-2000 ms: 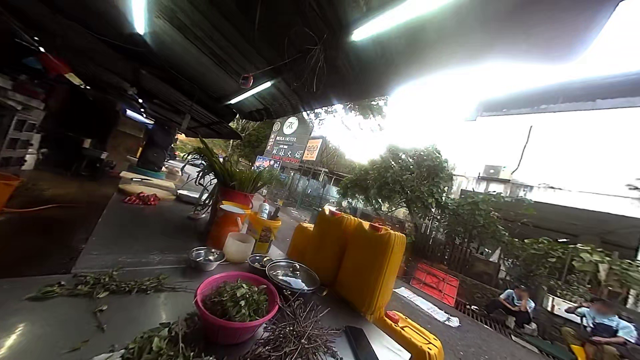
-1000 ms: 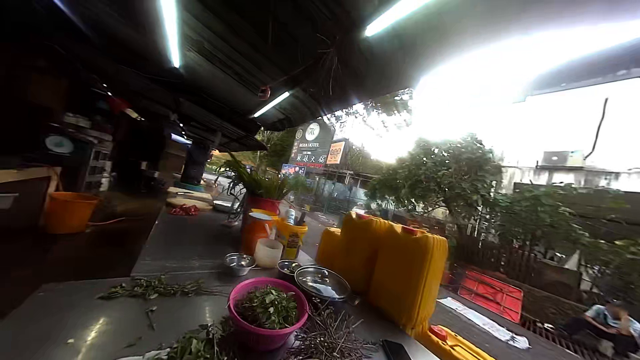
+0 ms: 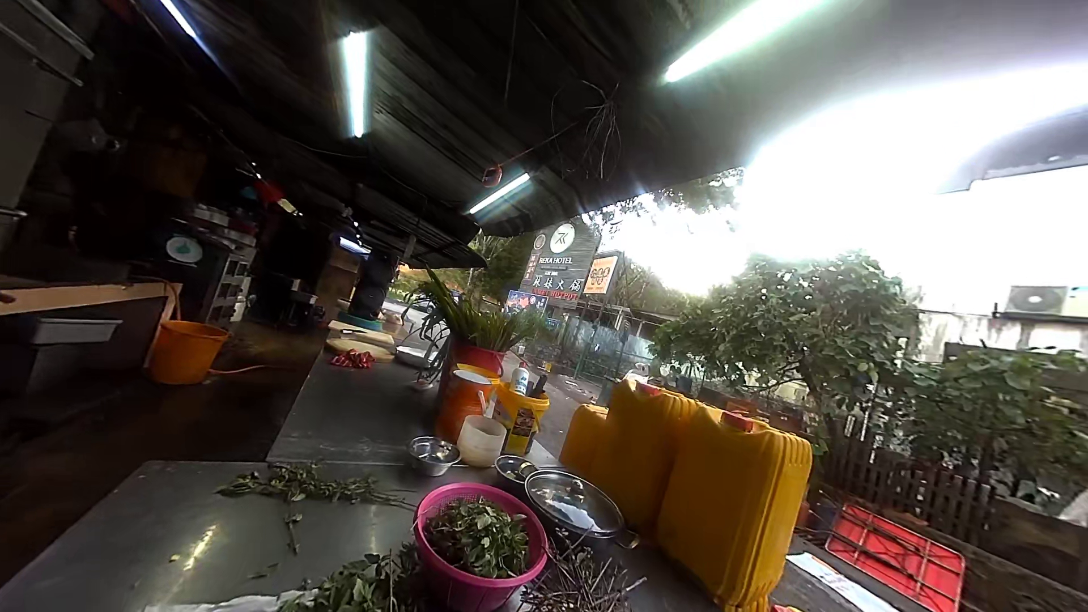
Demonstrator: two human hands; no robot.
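Note:
Neither of my hands shows in the head view. A pink plastic basket (image 3: 480, 586) holding green leaves (image 3: 478, 534) stands near the bottom middle of the metal table (image 3: 161, 518). Leafy sprigs (image 3: 314, 486) lie to its left, and more leafy stems (image 3: 361, 586) are heaped beside it at the lower edge. On its right is a pile of thin, mostly bare stems (image 3: 578, 582). Behind the basket are a metal bowl (image 3: 433, 456), a small bowl (image 3: 514, 467) and a pan with a glass lid (image 3: 574, 503).
Yellow plastic jerrycans (image 3: 731, 501) line the right side. A white tub (image 3: 481, 440), an orange bucket (image 3: 463, 404), a yellow bucket (image 3: 520, 414) and a potted plant (image 3: 480, 327) stand behind the bowls. Another orange bucket (image 3: 185, 350) is on the floor at left.
The view has turned left, bringing more of the dark work area into sight. The people at the lower right of the earliest frame are out of view.

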